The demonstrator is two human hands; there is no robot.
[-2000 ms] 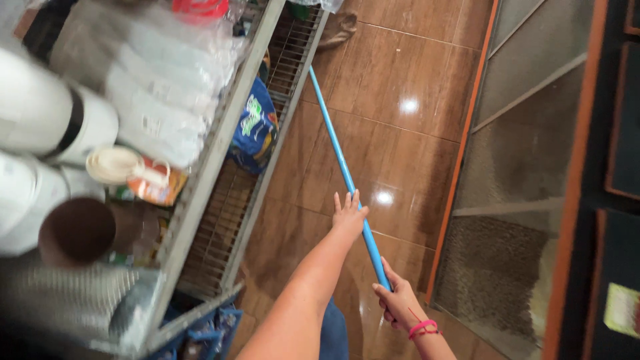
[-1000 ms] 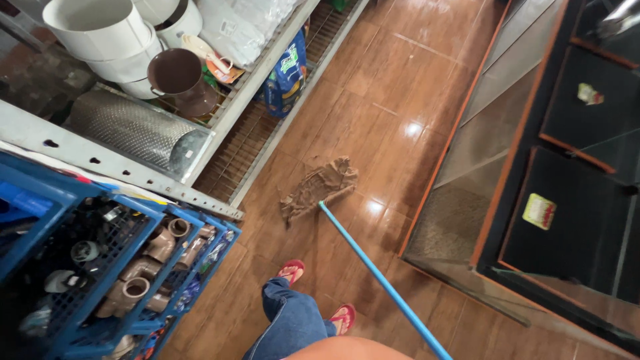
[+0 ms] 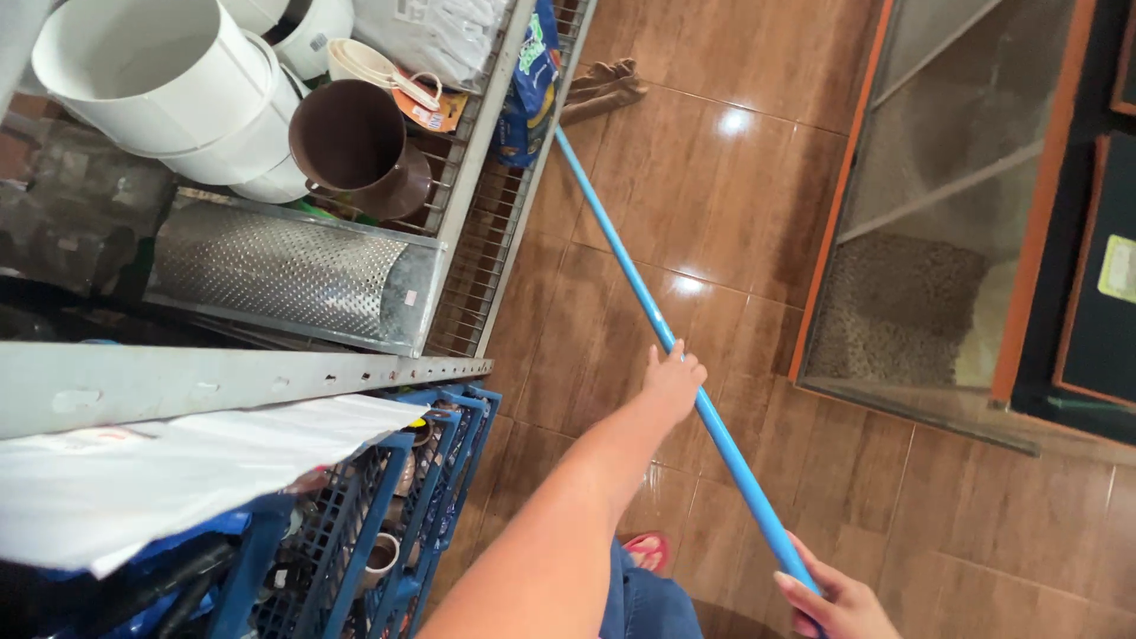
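A long blue pole (image 3: 621, 257) runs slantwise over the brown tiled floor. My left hand (image 3: 674, 382) grips it around the middle, palm down, with some fingers partly lifted. Near its lower end my right hand (image 3: 825, 595) is closed around the pole. Beside the pole's far end a crumpled brown cloth (image 3: 608, 93) lies on the floor, partly hidden by the shelf edge. Where pole and cloth meet is hidden behind the shelf.
At left, a metal wire shelf (image 3: 475, 275) holds white buckets (image 3: 133, 80), a brown plastic jug (image 3: 346, 138) and a perforated metal grater (image 3: 284, 266). Blue plastic crates (image 3: 382, 497) stand below. A glass-fronted display case with orange edging (image 3: 825, 257) borders the right side.
The cloth, in front of my feet one second ago, is now farther off by the shelf. The pole has swung over toward the shelf, and both my hands are in view on it again.
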